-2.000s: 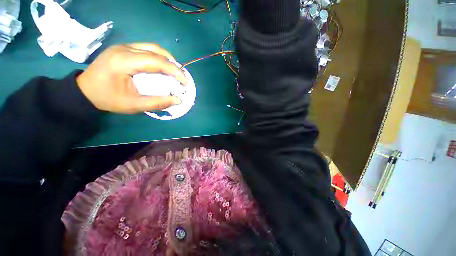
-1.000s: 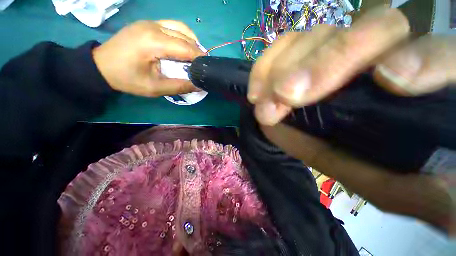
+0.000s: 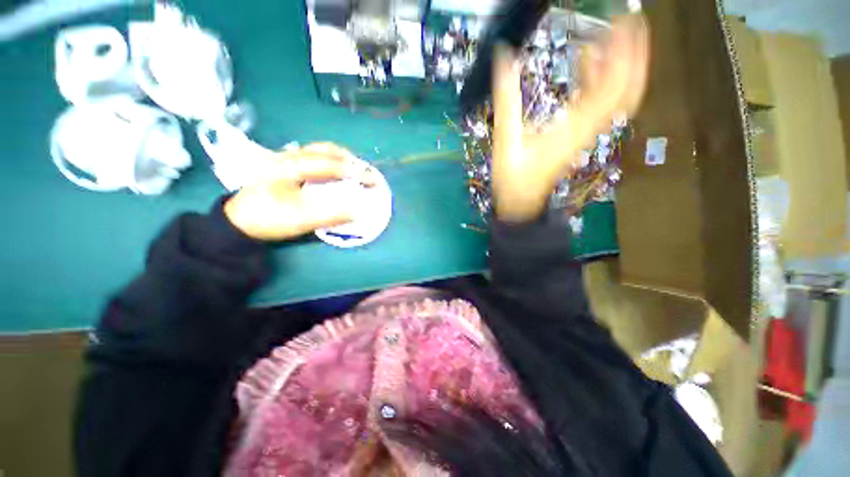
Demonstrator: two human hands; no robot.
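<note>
My left hand (image 3: 284, 194) is closed on a round white plastic housing (image 3: 371, 210) and holds it on the green mat. The fingers cover much of it. My right hand (image 3: 550, 130) is raised over the pile of wired motors and blurred, with thumb and fingers spread. The motor pile shows between them. The black electric screwdriver (image 3: 494, 56) is beside the thumb, on its left. Nothing shows gripped between the spread fingers.
Several white housings (image 3: 116, 144) stand at the left. The screw feeder (image 3: 376, 37) is at the far side. Wired motors (image 3: 592, 172) lie beside a tall cardboard carton (image 3: 662, 205). A lower carton at right holds white parts (image 3: 697, 405).
The screwdriver has left the housing and is now up by the motor pile. My right hand has moved back and its fingers have spread. My left hand stays on the housing. The view has shifted.
</note>
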